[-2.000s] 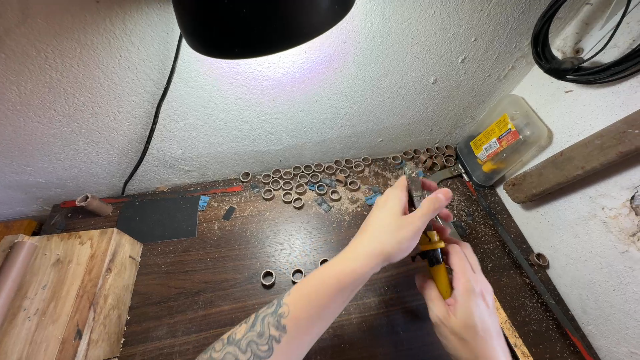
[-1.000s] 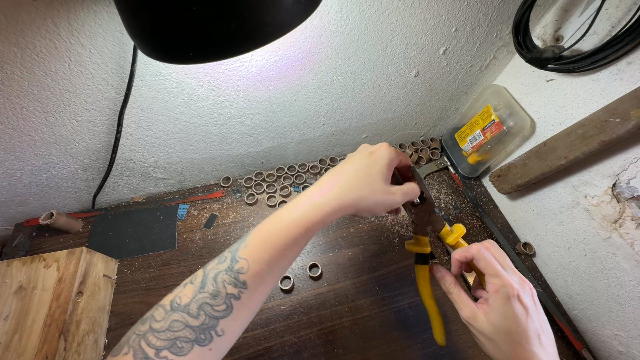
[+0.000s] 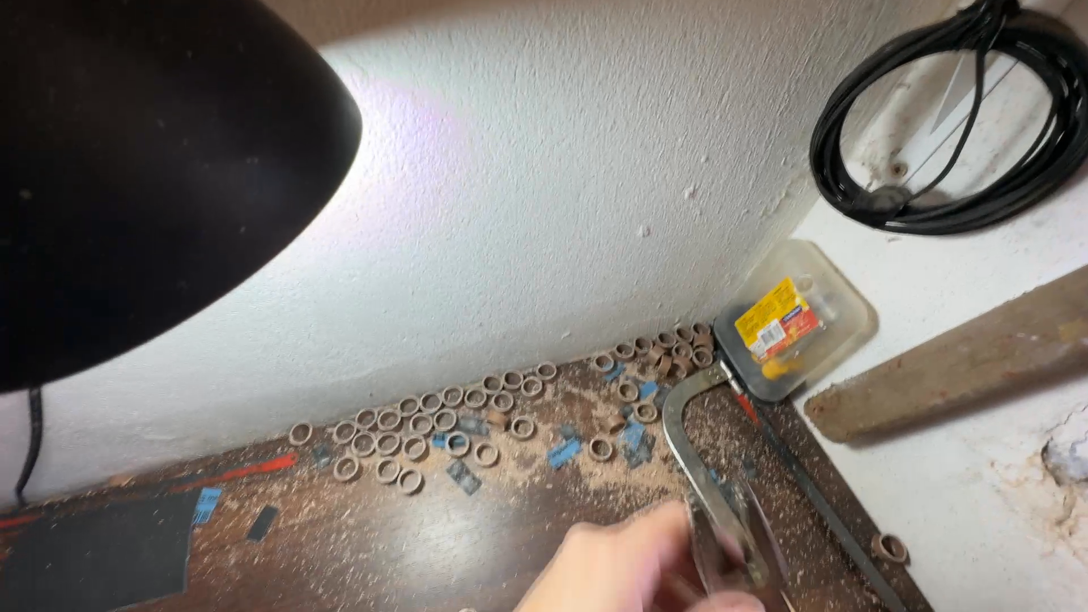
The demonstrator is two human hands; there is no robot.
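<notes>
My left hand point(image 3: 625, 557) is at the bottom centre, blurred and cut off by the edge. Its fingers lie against the blurred metal jaws of the pliers point(image 3: 748, 544); the grip and anything between the jaws cannot be made out. My right hand and the yellow handles are out of view. A curved metal frame point(image 3: 680, 425) runs from the plastic box down beside the jaws. Many short brown rings point(image 3: 410, 481) lie on the dark wood-grain bench point(image 3: 297, 569) along the wall, among sawdust point(image 3: 544, 408) and blue scraps point(image 3: 563, 453).
A black lamp shade point(image 3: 170, 170) fills the upper left. The labelled clear plastic box point(image 3: 837, 314) leans at the corner, below coiled black cable point(image 3: 829, 170). A wooden bar point(image 3: 952, 353) lies against the right wall. A dark sheet point(image 3: 102, 544) and a single ring point(image 3: 890, 548) rest on the bench.
The view has swung up and right. My right hand, the pliers' yellow handles and my left forearm, seen a second ago, have left the frame.
</notes>
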